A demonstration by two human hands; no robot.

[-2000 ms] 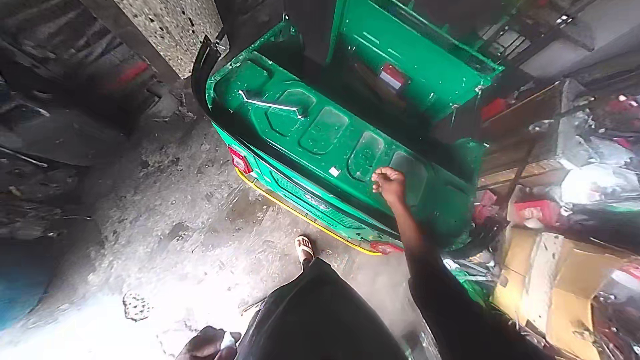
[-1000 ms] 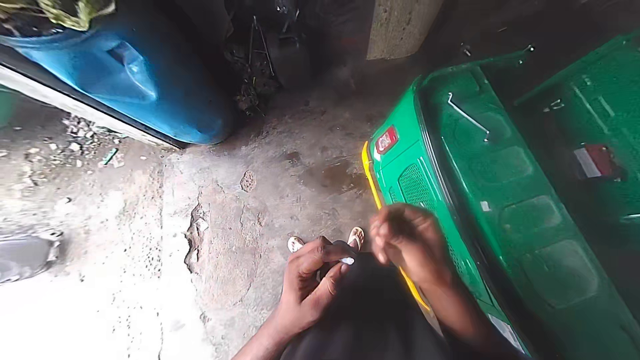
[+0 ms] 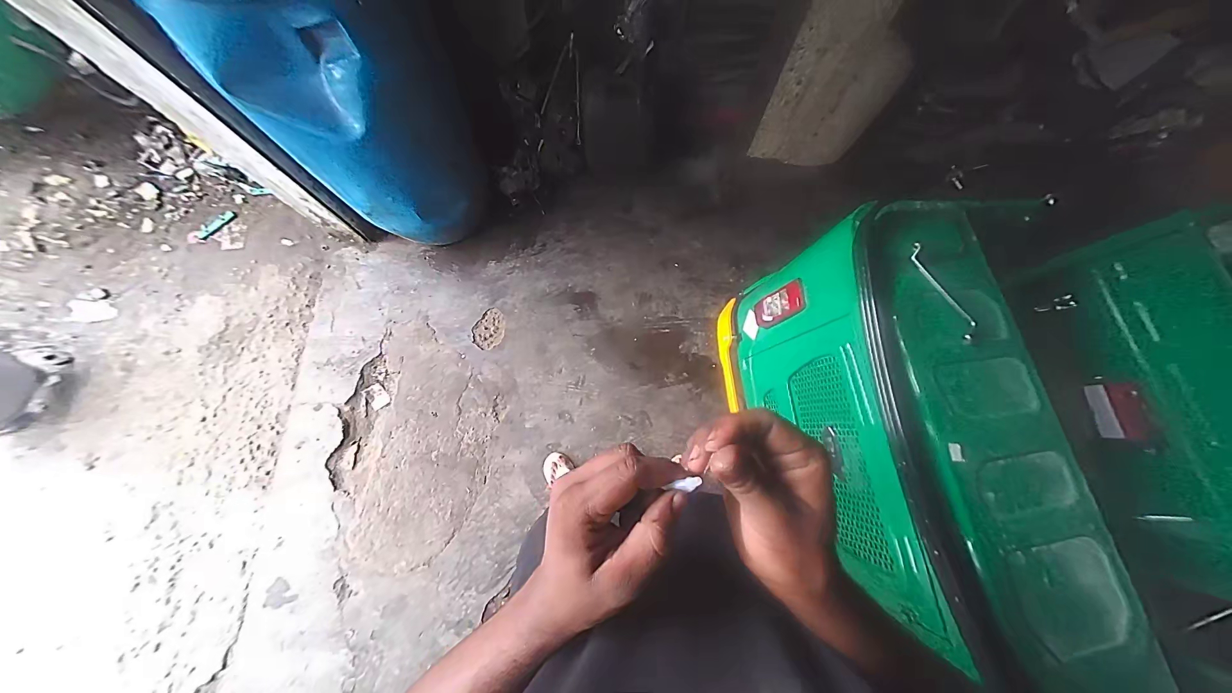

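Between the thumb and fingers of my left hand (image 3: pixel 611 529) is a small white object (image 3: pixel 685 484), too small to name. My right hand (image 3: pixel 775 496) is curled close to it on the right, its fingertips almost meeting those of my left; whether they pinch anything cannot be told. Both hands are above my dark-clothed lap or legs. To their right stands a green vehicle body (image 3: pixel 818 332) with a red and white tail lamp (image 3: pixel 779 304), a mesh grille (image 3: pixel 842 452) and a yellow bumper strip (image 3: pixel 728 356). A thin metal rod with bent ends (image 3: pixel 943 289) lies on its panel.
A dented blue drum (image 3: pixel 385 125) stands at the upper left beside a white-edged board or frame (image 3: pixel 221 144). The concrete floor (image 3: pixel 423 462) is cracked and pitted, with rubble at the far left. A rough concrete pillar (image 3: pixel 833 82) rises behind the vehicle.
The view has swung left from the vehicle's middle since the earliest frame. My left hand, low in that frame, is now raised beside my right hand, which was over the green panel.
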